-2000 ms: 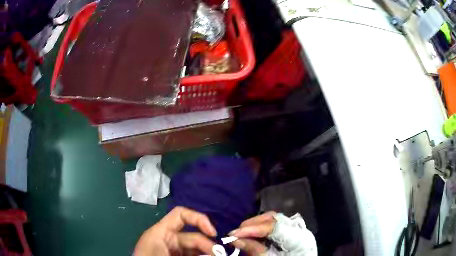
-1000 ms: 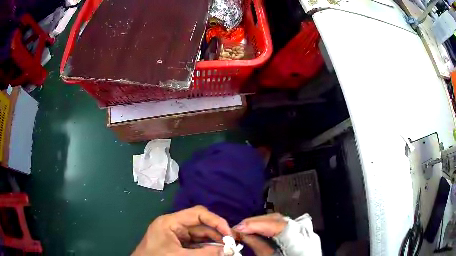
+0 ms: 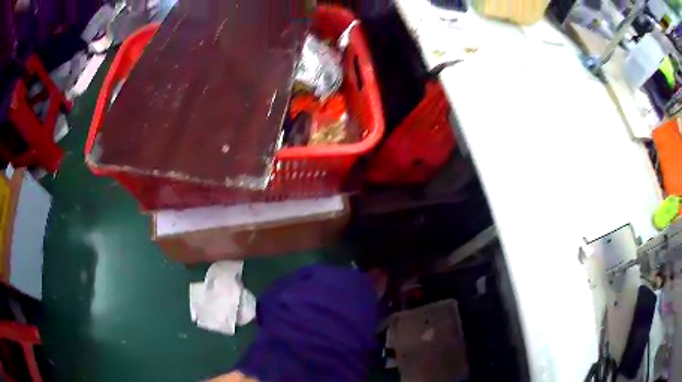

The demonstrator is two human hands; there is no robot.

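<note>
Only a thin strip of my left hand [image 3: 233,377] shows at the bottom edge; its fingers and anything in them are cut off. My right hand is out of the picture, and no white cord is in view. Dark purple-blue cloth [image 3: 318,321] covers my lap at the bottom middle. A crumpled white scrap [image 3: 221,298] lies on the green floor left of it.
A dark red-brown board [image 3: 202,97] rests on a red plastic basket [image 3: 368,104] holding foil and orange packets. The white sewing table [image 3: 538,171] runs down the right, with scissors [image 3: 600,369] and a dark slab [image 3: 638,328]. Red stools stand left.
The view has tilted up, so things sit lower in the picture. Both hands and the white cord between them have dropped out of view, except a sliver of my left hand.
</note>
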